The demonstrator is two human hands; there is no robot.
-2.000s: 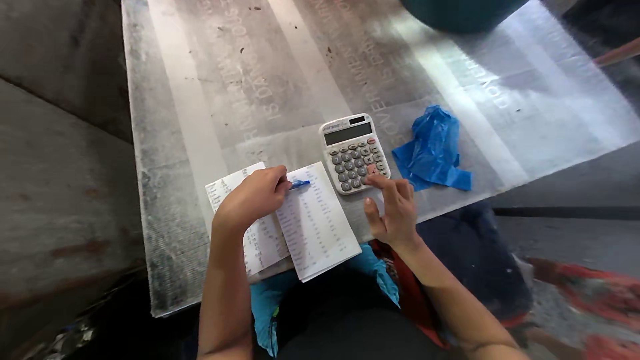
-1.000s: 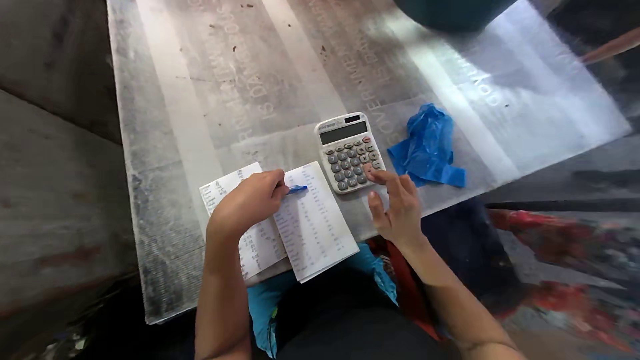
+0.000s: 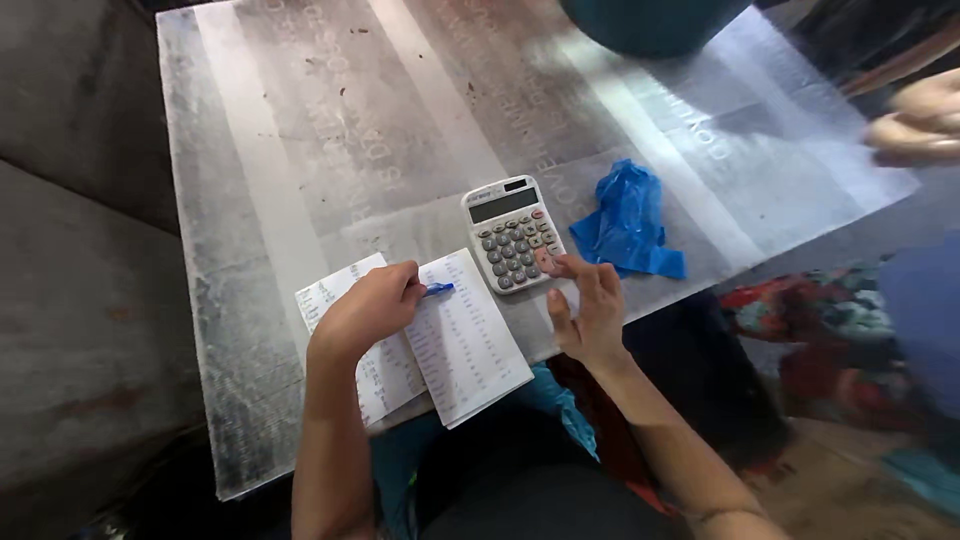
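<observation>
My left hand (image 3: 375, 307) rests on an open notebook (image 3: 480, 352) whose pages bear columns of handwriting. A blue pen (image 3: 437, 289) sticks out of its fingers, the tip over the right page. Just right of the notebook lies a white calculator (image 3: 514, 234) with grey keys and a dark display. The index finger of my right hand (image 3: 589, 300) is at the large pinkish key near the calculator's lower right corner; its other fingers are apart and hold nothing. Right of the calculator, a crumpled blue plastic bag (image 3: 630, 217) lies on the table.
The table (image 3: 300, 180) has a plastic sheet cover with faded lettering and small dark specks. A dark green round container (image 3: 656, 22) stands at its far side. At the right edge another person's hand (image 3: 922, 116) reaches in above the table. Red patterned cloth (image 3: 817, 315) shows beyond the near edge.
Another person's hand and something blue, blurred, have come into view at the right. My left hand stays on the notebook with the pen, my right hand at the calculator.
</observation>
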